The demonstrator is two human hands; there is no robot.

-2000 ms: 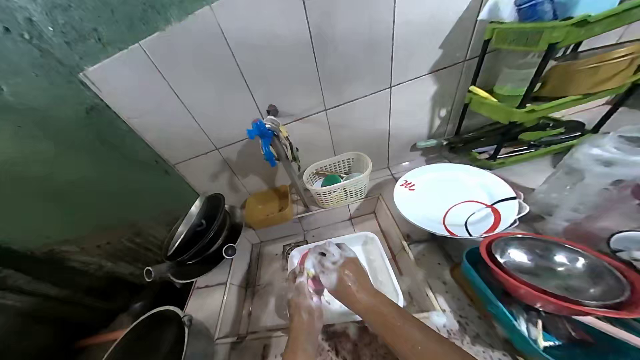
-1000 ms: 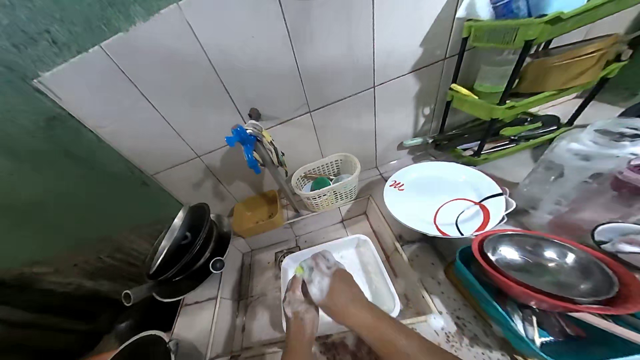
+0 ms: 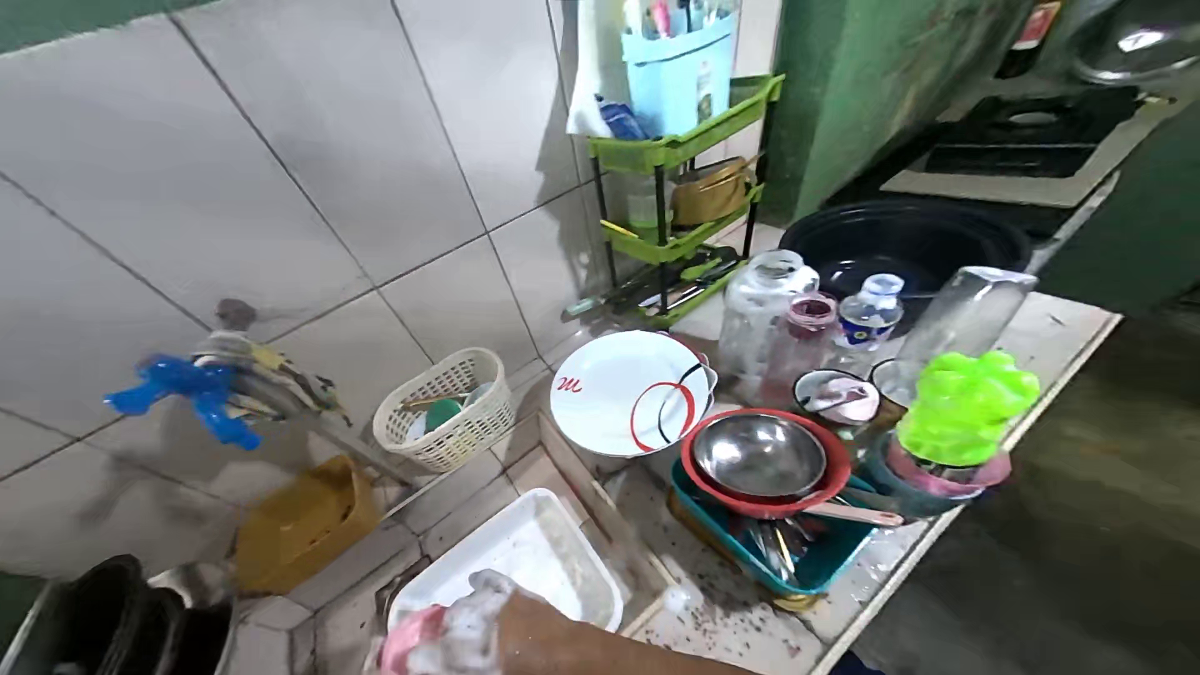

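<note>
My right hand (image 3: 483, 623), covered in suds, reaches in from the bottom edge over the near part of a white rectangular tray (image 3: 600, 577) in the tiled sink. Its fingers are closed around a pink object (image 3: 412, 639) at the tray's near left rim; foam and the frame edge hide much of it, so its kind is unclear. I cannot make out my left hand in this view. A blue tap (image 3: 192, 389) is on the wall at the left, with cloth wrapped around its pipe. Past the tray stands a cream plastic basket (image 3: 450, 450) with small items inside.
White plates (image 3: 614, 394) lie right of the basket. Beside them, a steel bowl in a red one (image 3: 698, 464) tops a teal basin (image 3: 830, 562) of cutlery. Clear bottles, cups and a black tub (image 3: 905, 220) stand behind. A yellow-brown container (image 3: 305, 530) and dark pans (image 3: 89, 614) are left.
The view has swung right, bringing the bottles, black tub and stove into sight. My left hand, beside the right over the tray earlier, is no longer visible. A pink object now shows at my right hand.
</note>
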